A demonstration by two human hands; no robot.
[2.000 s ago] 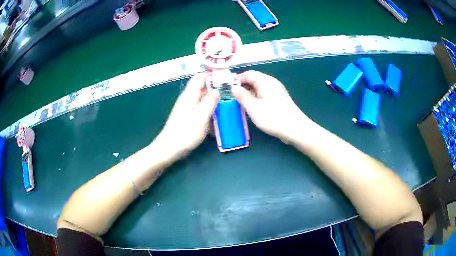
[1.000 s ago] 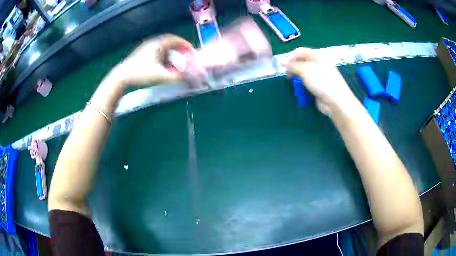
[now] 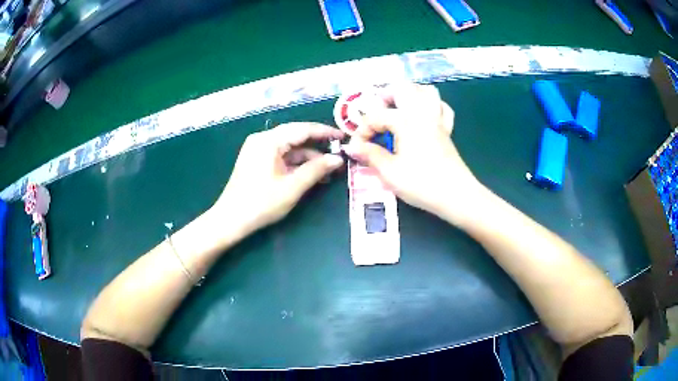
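A pale pink handheld fan (image 3: 375,245) lies on the dark green bench, its dark square window facing up and its round head away from me. My left hand (image 3: 279,167) pinches a small white plug (image 3: 335,146) between thumb and fingertips, left of the fan's neck. My right hand (image 3: 416,149) is over the fan's neck, its fingertips meeting the left ones at the plug. A blue battery pack (image 3: 383,140) shows partly between the right fingers; most of it is hidden by the hand.
Three loose blue battery packs (image 3: 551,158) lie at the right, beside a brown carton (image 3: 648,212) of blue packs. Another pink fan (image 3: 39,238) with a blue battery lies at far left. Beyond the whitish strip (image 3: 223,106), the green belt carries open fans (image 3: 343,16).
The earlier fan with its battery seated left my hands. A different fan now lies closed face up before me. One battery pack has moved from the right-hand group into my right hand.
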